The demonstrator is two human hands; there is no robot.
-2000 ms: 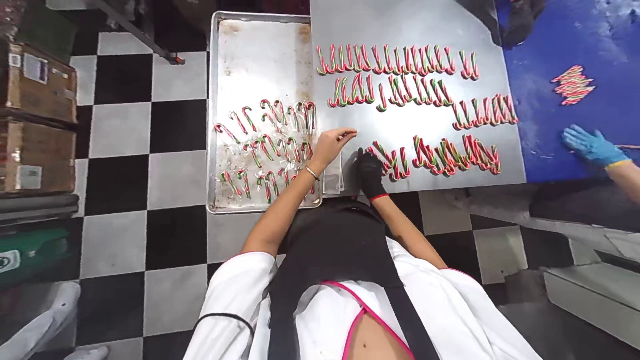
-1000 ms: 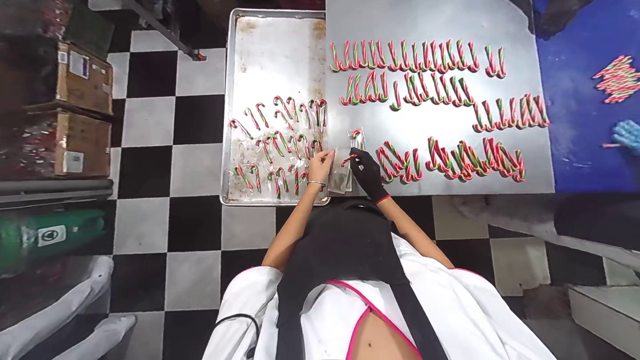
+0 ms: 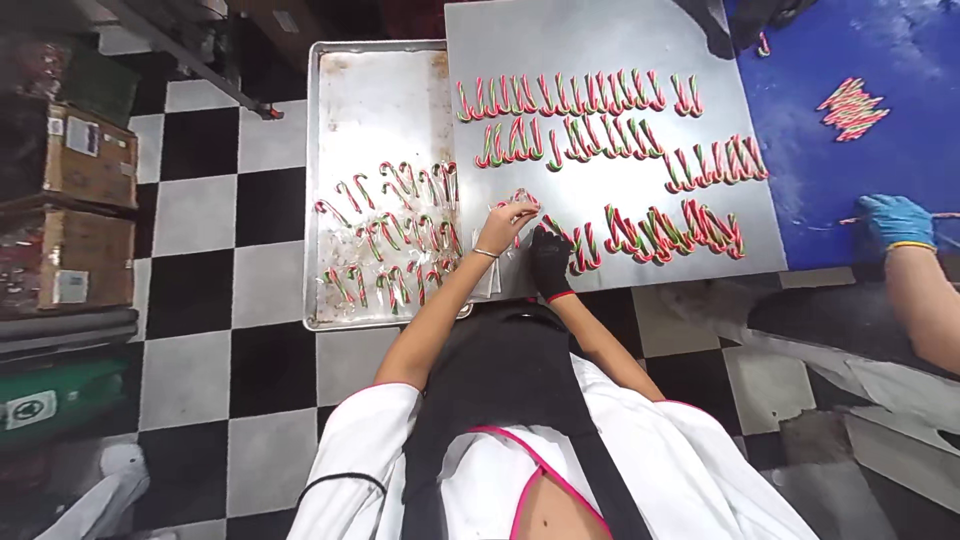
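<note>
My bare left hand (image 3: 508, 225) is over the metal table's front left part, fingertips together beside a candy cane (image 3: 525, 197); whether it grips anything is unclear. In a black glove, my right hand (image 3: 551, 259) rests just right of it, close to the nearest candy canes (image 3: 585, 247); its fingers are partly hidden. Clear plastic bags (image 3: 487, 279) lie under and below my left forearm. Rows of red, white and green candy canes (image 3: 566, 97) cover the metal table (image 3: 600, 187). Wrapped candy canes (image 3: 390, 229) lie on a sheet pan (image 3: 375, 97) at the left.
A blue work surface (image 3: 795, 180) adjoins at the right, bearing a heap of candy canes (image 3: 853, 110). There a person's blue-gloved hand (image 3: 896, 221) is on a thin striped candy piece. Dark-gloved hands (image 3: 772, 11) reach in at the top. Cardboard boxes (image 3: 94, 161) are stacked at the far left.
My left hand has moved from the bags up toward the right over the metal table. My hands were close together at the bags one second ago.
</note>
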